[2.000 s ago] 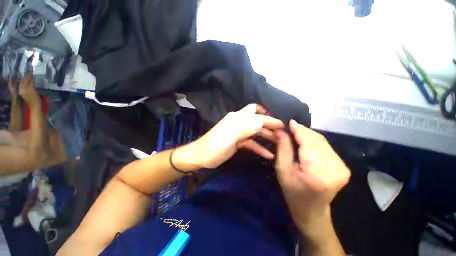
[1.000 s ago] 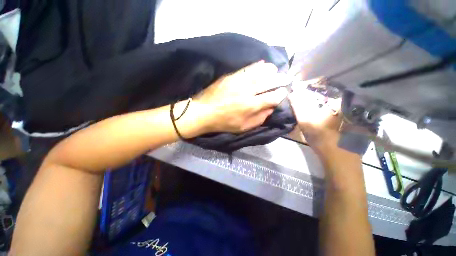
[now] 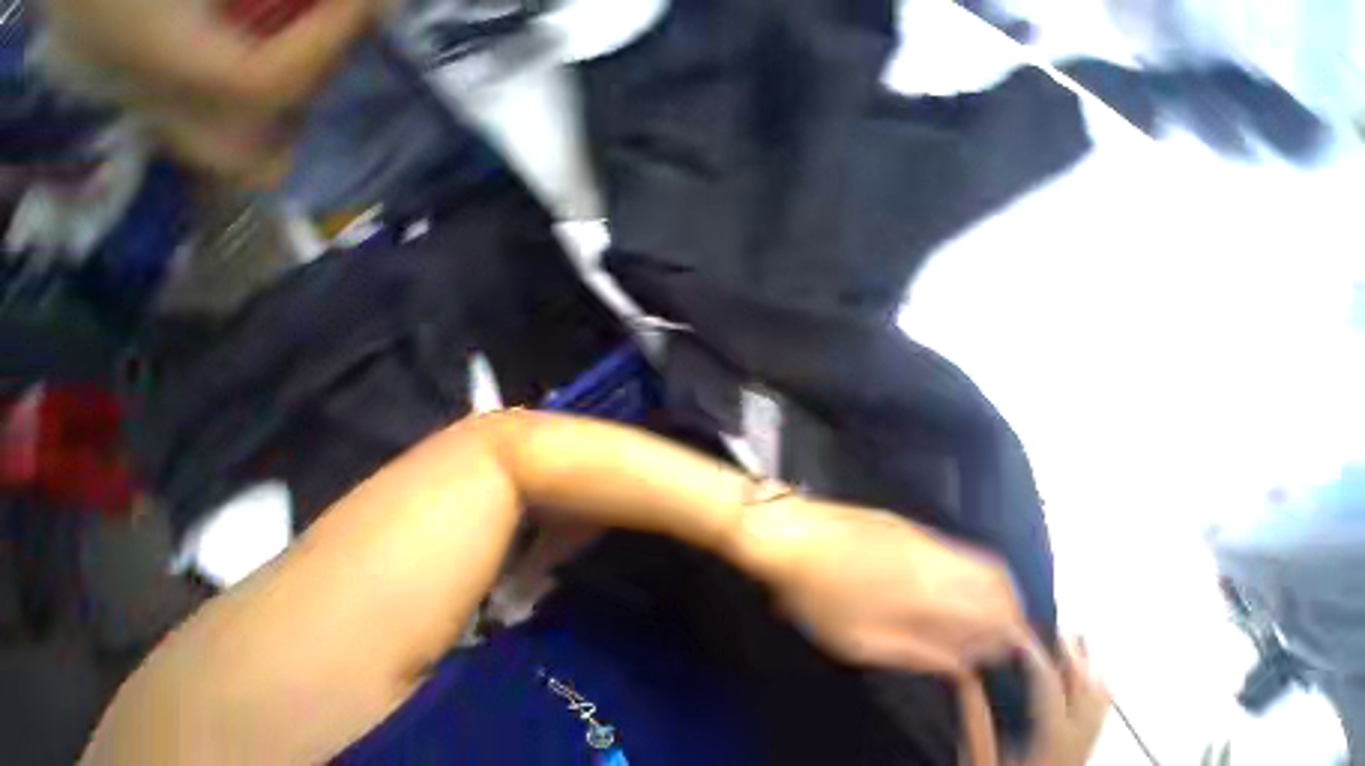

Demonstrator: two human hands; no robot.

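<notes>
The black garment spreads from the top of the view over the table edge down toward my lap. My left hand reaches over it from the lower left. Its fingers pinch the black cloth near its lower right edge. My right hand is cut off by the bottom edge. Only blurred fingers show, touching the same bit of dark cloth beside my left fingertips; their exact hold is unclear. A pale strip lies along the garment.
The white table top is at the right, overexposed. A blurred dark tool lies at its lower right. A person is close at the upper left. Part of a blue crate shows below the cloth. A white piece is at the left.
The view has swung to the left and blurred; the machine head is out of view. The cloth and both hands appear lower right, away from the needle area. The other person is now close.
</notes>
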